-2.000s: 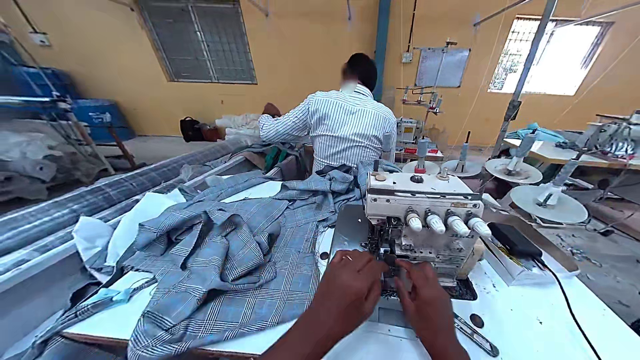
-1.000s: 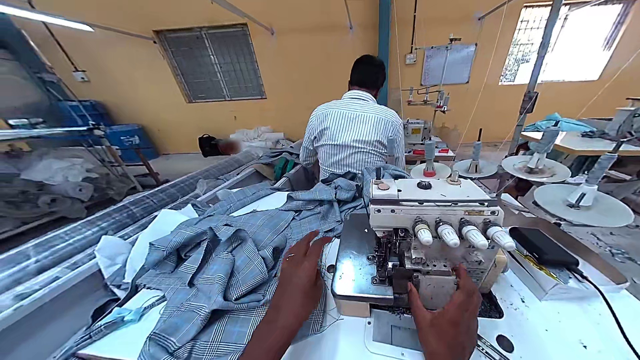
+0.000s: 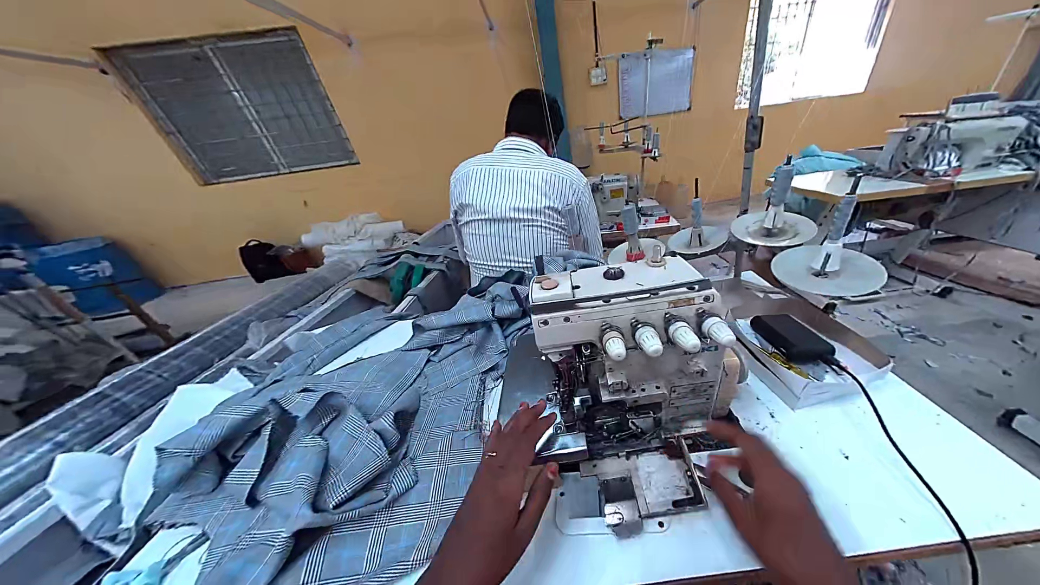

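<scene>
An overlock sewing machine (image 3: 626, 325) stands on the white table, with several white tension knobs on its front. Its front cover (image 3: 654, 487) is swung down, and the dark looper area (image 3: 621, 426) shows above it. My left hand (image 3: 516, 463) rests its fingers at the left edge of the machine's metal cloth plate (image 3: 524, 382), holding nothing that I can see. To the right of the lowered cover is my right hand (image 3: 760, 487), blurred, its fingers apart beside a metal tool (image 3: 719, 479) lying on the table. Grey checked fabric (image 3: 349, 455) lies heaped left of the machine.
A black device (image 3: 792, 337) with a cable sits in an open cardboard box (image 3: 812, 394) at the right. Thread cones on round plates (image 3: 829, 270) stand behind. A person in a striped shirt (image 3: 524, 211) is seated beyond the machine, facing away. A metal rail runs along the left.
The machine's front cover, up one second ago, is now down and exposes the loopers. My right hand has left the cover for its right side. My left hand has moved onto the cloth plate's edge.
</scene>
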